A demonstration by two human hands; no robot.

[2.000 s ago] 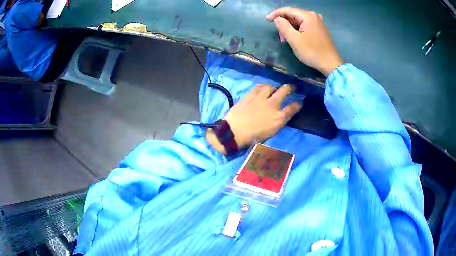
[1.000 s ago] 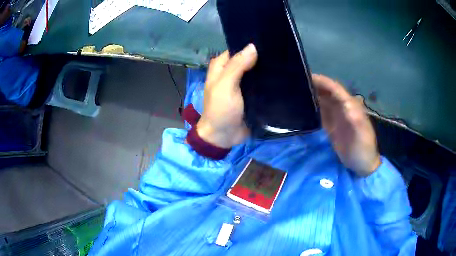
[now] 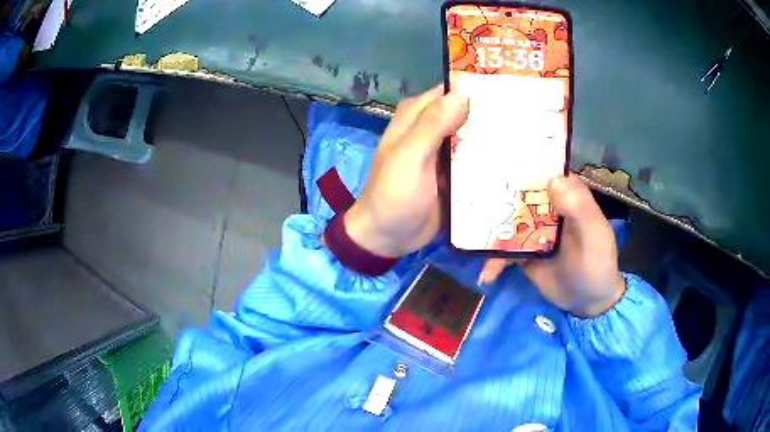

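Note:
A smartphone [image 3: 507, 152] is held upright over the bench edge, its orange-red screen lit and showing 13:36 above white panels. My left hand [image 3: 409, 169] grips its left side, thumb on the frame, with a maroon strap around the wrist. My right hand [image 3: 578, 249] holds the lower right corner, its thumb at the screen's right edge. The fingers behind the phone are mostly hidden.
Dark green bench mat [image 3: 371, 51] with a chipped edge lies beyond the phone. Tweezers [image 3: 717, 71] lie at the right. White sheets [image 3: 156, 12] are at the top left. An ID badge [image 3: 436, 312] hangs on my chest. A grey stool [image 3: 111, 118] stands left, near a blue sleeve.
The phone was first on my lap, then raised with a dark screen; now its screen is lit. My right hand has left the bench and now holds the phone too.

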